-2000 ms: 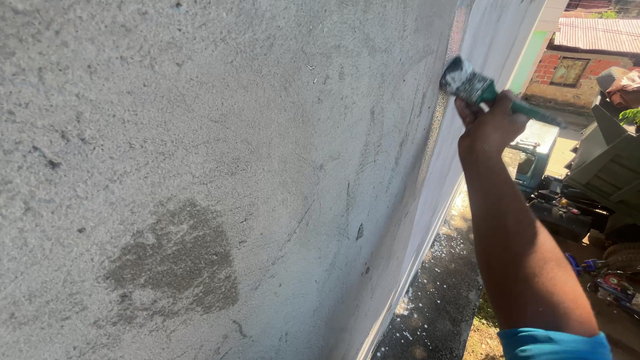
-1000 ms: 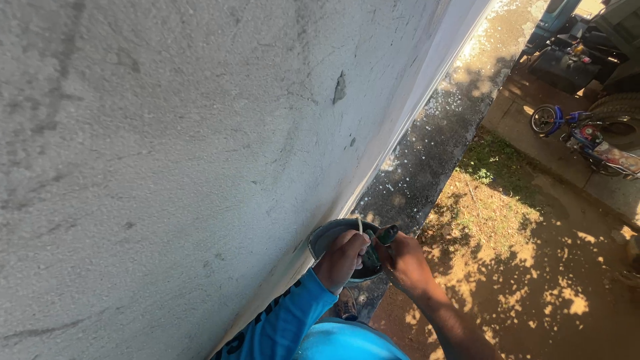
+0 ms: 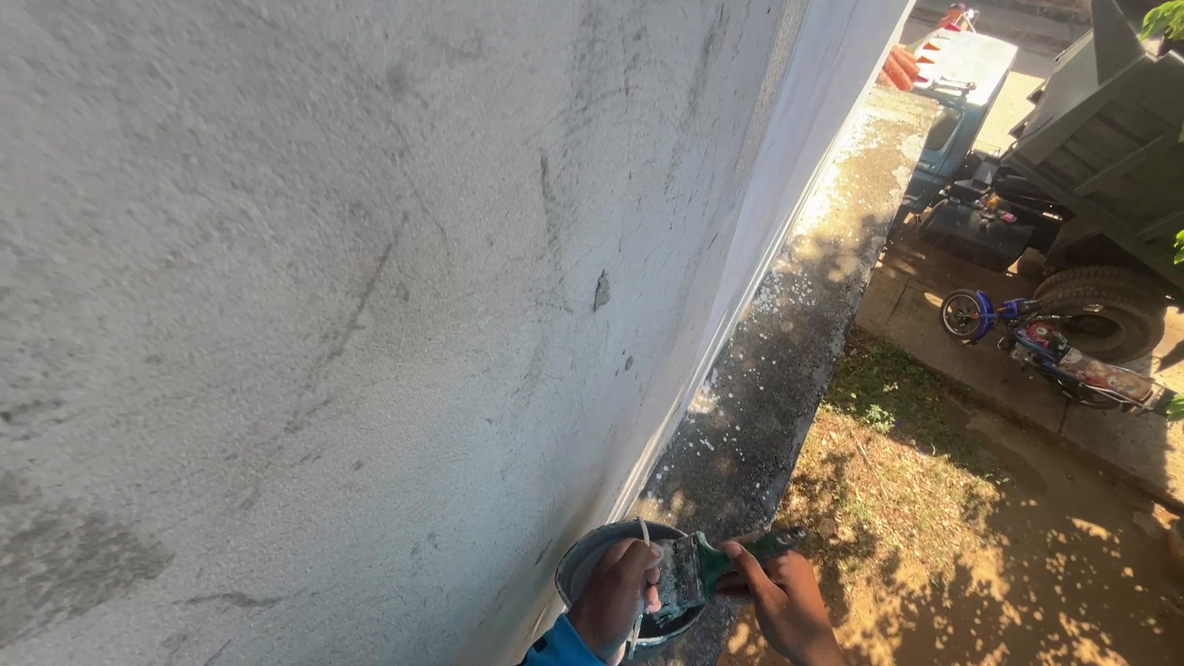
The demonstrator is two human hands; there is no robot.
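Observation:
My left hand [image 3: 612,592] grips the pale handle of a dark paint bucket [image 3: 575,553] at the bottom centre, close against the wall. In my right hand [image 3: 782,592] is a wide paintbrush with a green handle [image 3: 717,566]. Its paint-smeared head [image 3: 680,572] lies over the bucket's opening, right beside my left hand. The rough plaster wall [image 3: 370,305], greyish white with dark scuffs and a small chip, fills the left and middle of the view. How much paint the bucket holds cannot be told.
A narrow concrete ledge [image 3: 772,388] spotted with paint runs along the wall's foot, its outer edge dropping to the ground far below. Down there stand a truck [image 3: 1101,139] and a motorcycle [image 3: 1064,356]. Part of another person's hand [image 3: 899,69] shows at the ledge's far end.
Two seconds ago the brush was up at the wall's far edge; one second ago it was down in the bucket. Now its head is raised into sight over the opening. The view has tilted downward.

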